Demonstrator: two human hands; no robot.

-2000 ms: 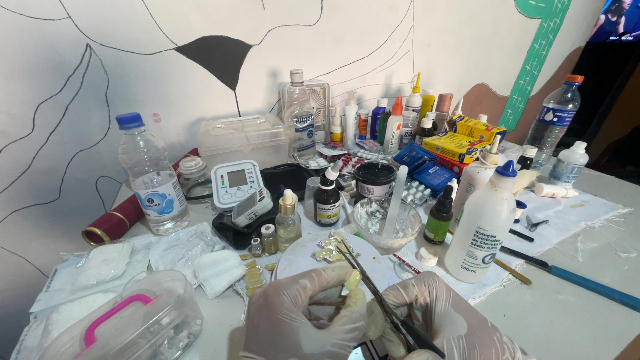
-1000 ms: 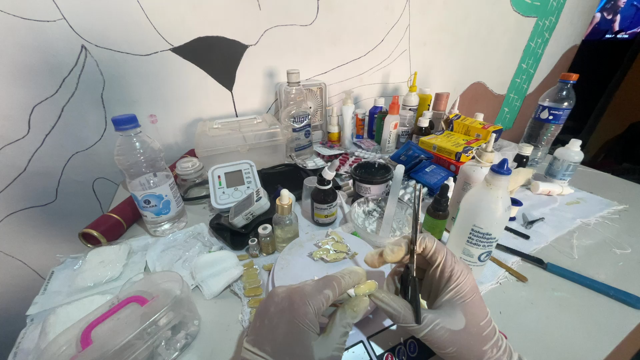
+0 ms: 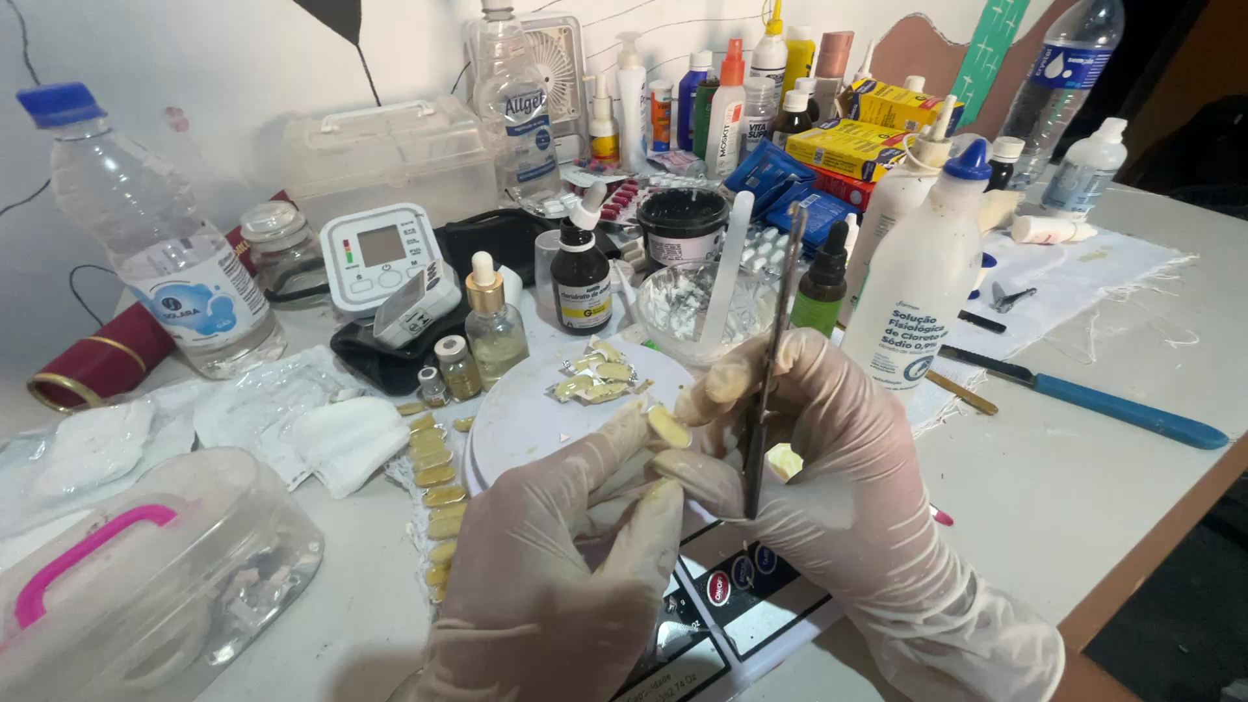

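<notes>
Both hands wear pale translucent gloves. My left hand (image 3: 575,546) pinches a small yellowish oblong piece (image 3: 668,427) between its fingertips, touching the fingers of the other hand. My right hand (image 3: 819,448) holds a slim dark metal tool (image 3: 773,370), standing nearly upright; whether it is tweezers or scissors I cannot tell. A shiny yellowish scrap (image 3: 784,461) shows by the right palm. Below the hands is a kitchen scale (image 3: 721,604) with a round white platform (image 3: 517,409), on which foil scraps and yellow pieces (image 3: 595,375) lie. A row of similar yellow pieces (image 3: 439,497) runs along its left.
Left are a clear case with a pink handle (image 3: 88,556), gauze pads (image 3: 341,429) and a water bottle (image 3: 195,273). Behind stand a blood pressure monitor (image 3: 380,255), dropper bottles (image 3: 583,283) and a glass bowl (image 3: 673,302). Right are a saline bottle (image 3: 916,283) and a blue-handled spatula (image 3: 1131,409).
The dark tool swung from a slant across the hands to nearly upright, and the right hand turned with it. The left hand keeps its pinch on a yellowish piece. The view has moved somewhat.
</notes>
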